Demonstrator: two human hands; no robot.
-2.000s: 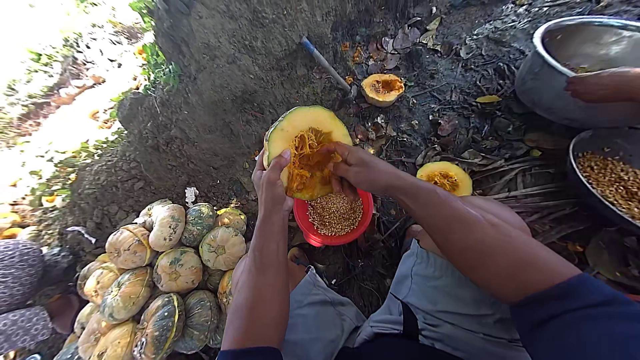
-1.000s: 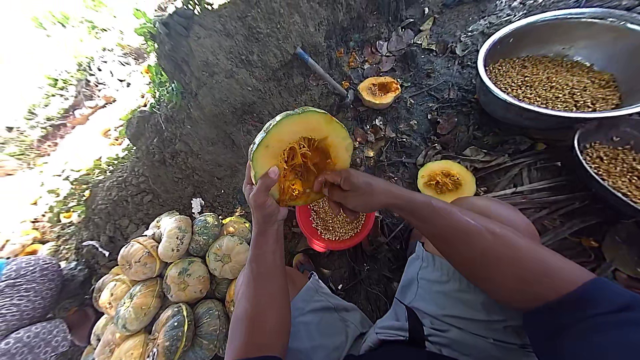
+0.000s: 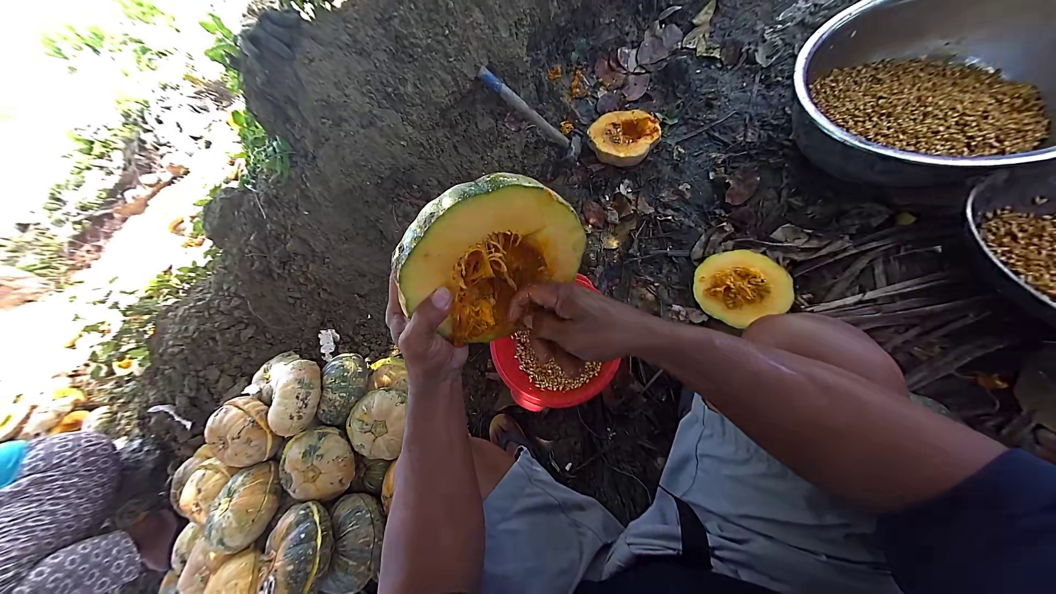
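My left hand (image 3: pixel 431 334) grips the rim of a large halved pumpkin (image 3: pixel 540 216) from its lower left, thumb on the cut face. The orange, stringy hollow faces me. My right hand (image 3: pixel 569 322) is at the lower right of this hollow, its fingers curled at the pulp; whether they pinch anything I cannot tell. Just beneath it stands a red plastic bowl (image 3: pixel 528 394) with pale pumpkin seeds (image 3: pixel 551 371), partly hidden by the hand and the pumpkin. A cut pumpkin piece (image 3: pixel 771 289) with a stringy centre lies beside my knee.
Whole pumpkins (image 3: pixel 318 466) are piled at lower left, near a person in patterned clothing (image 3: pixel 62 503). A large metal basin (image 3: pixel 858 148) and a dark pan (image 3: pixel 982 247) hold seeds at right. A hollowed pumpkin piece (image 3: pixel 624 148) and a blue-ended rod-like tool (image 3: pixel 528 111) lie ahead.
Another hand over the metal basin two seconds ago is gone from view. The halved pumpkin has tilted, showing more of its green rind. My right hand has stayed near its hollow.
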